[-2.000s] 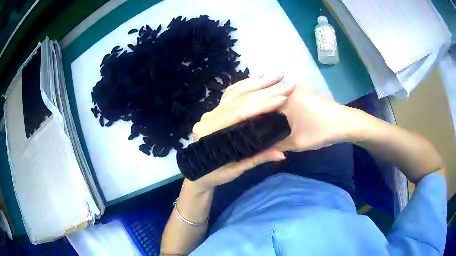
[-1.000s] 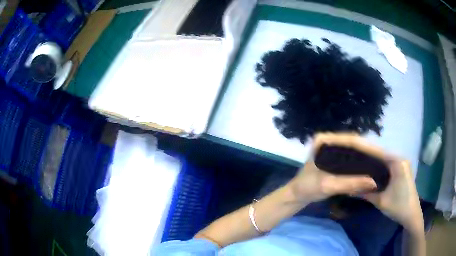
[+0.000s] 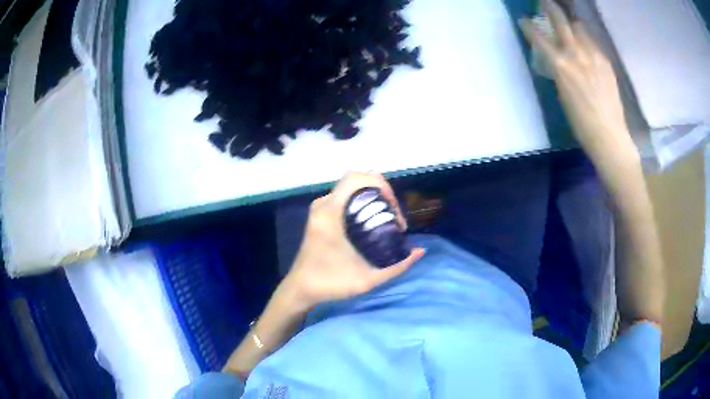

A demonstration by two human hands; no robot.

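Observation:
My left hand (image 3: 335, 241) is closed around a short thick bundle of black bars (image 3: 378, 227), held just in front of the bench edge. The bundle's end faces up, with pale shiny bands on it. My right hand (image 3: 572, 58) is at the upper right, its fingers wrapped around the small glue bottle (image 3: 539, 58); the fingers hide most of the bottle. A large loose heap of small black crescent-shaped pieces (image 3: 272, 70) lies on the white work sheet (image 3: 467, 101).
Layered white foam sheets stand at the left (image 3: 58, 164) and right (image 3: 662, 62). Black bars (image 3: 56, 51) lie on the left stack. A blue crate (image 3: 191, 300) and loose white sheets (image 3: 132, 319) are below the bench edge. A brown cardboard sheet (image 3: 676, 234) is at the right.
The view swung left and back. My right hand has left the bundle and moved to the bottle at the upper right. My left hand alone holds the bundle, now end up.

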